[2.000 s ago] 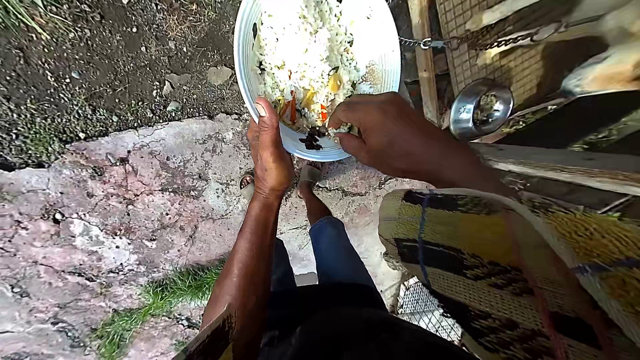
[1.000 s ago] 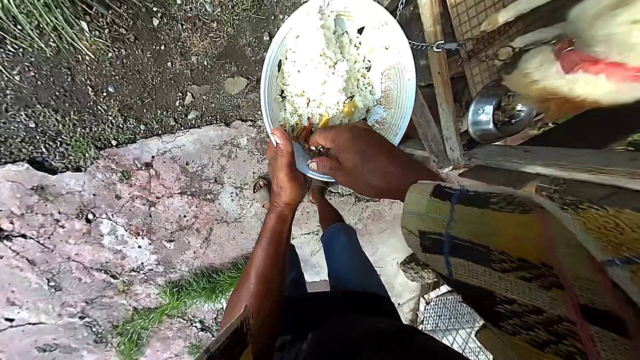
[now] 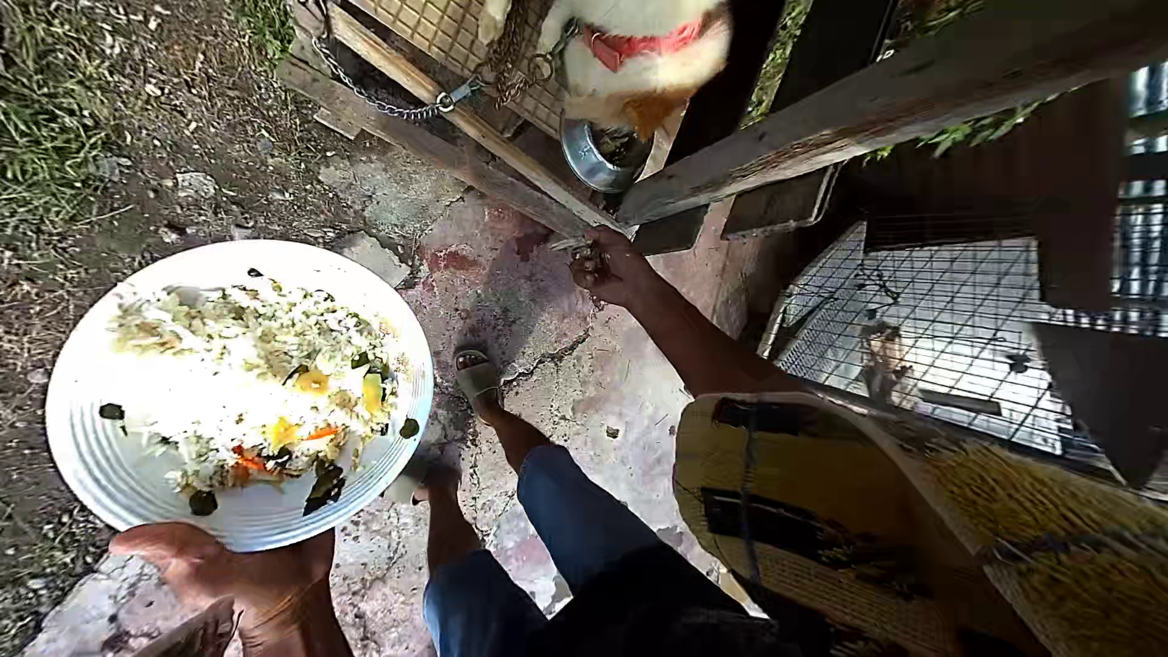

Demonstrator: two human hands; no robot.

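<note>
My left hand grips the lower rim of a white ridged plate at the left. On the plate lies white rice mixed with dark leafy bits and orange and yellow vegetable pieces. My right hand is stretched out away from the plate, with its fingers curled around a small clump of food. Just beyond it stands a metal bowl with some food in it. A white and tan dog with a red collar has its head over the bowl.
A metal chain runs from the wooden frame toward the dog. A thick wooden beam crosses the upper right. The dog is on a wire mesh platform. A wire cage is at the right, and cracked concrete lies under my feet.
My right hand has left the plate and moved out toward the metal bowl. The plate, in my left hand, now appears lower left. The dog's head has come over the bowl. The view has swung right.
</note>
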